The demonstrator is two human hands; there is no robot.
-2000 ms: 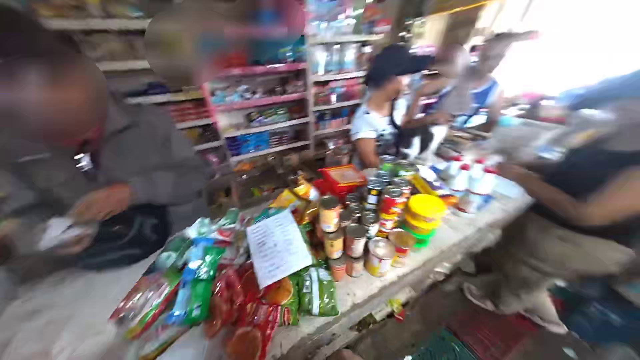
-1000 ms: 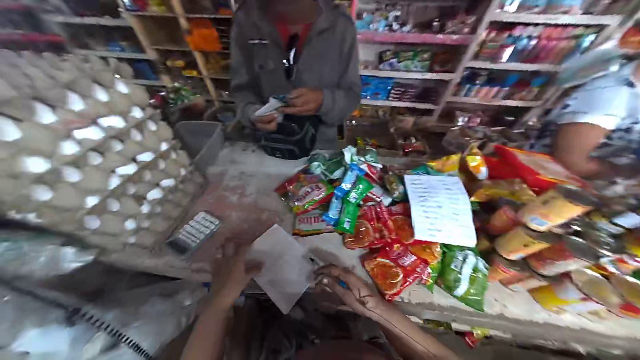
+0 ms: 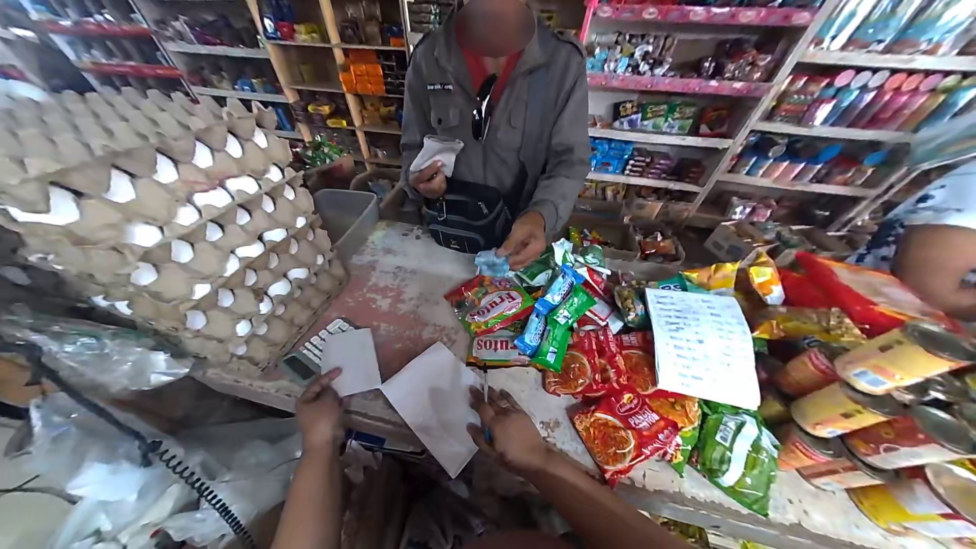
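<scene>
My left hand [image 3: 320, 404] pinches a small piece of white paper [image 3: 352, 361] beside a calculator [image 3: 320, 349] at the counter's near edge. A larger white sheet [image 3: 436, 404] touches it and extends toward my right hand [image 3: 505, 428], which holds a pen [image 3: 486, 408] at the sheet's right side. Past my right hand lie candy bags [image 3: 492, 309], blue and green sachets [image 3: 560, 309] and red noodle packs [image 3: 627, 431]. A handwritten list [image 3: 701, 347] rests on the packs.
Stacked egg trays [image 3: 191, 229] fill the left, by a grey bin [image 3: 347, 221]. Across the worn counter [image 3: 389, 282], a person [image 3: 496, 114] holds papers over a black bag [image 3: 467, 217]. Cans [image 3: 903, 358] and another person's arm [image 3: 938, 259] are at right. Shelves [image 3: 679, 84] stand behind.
The view has swung left since the first frame. My left hand now holds a small paper apart from the larger sheet. The person opposite has lowered one hand to the counter goods.
</scene>
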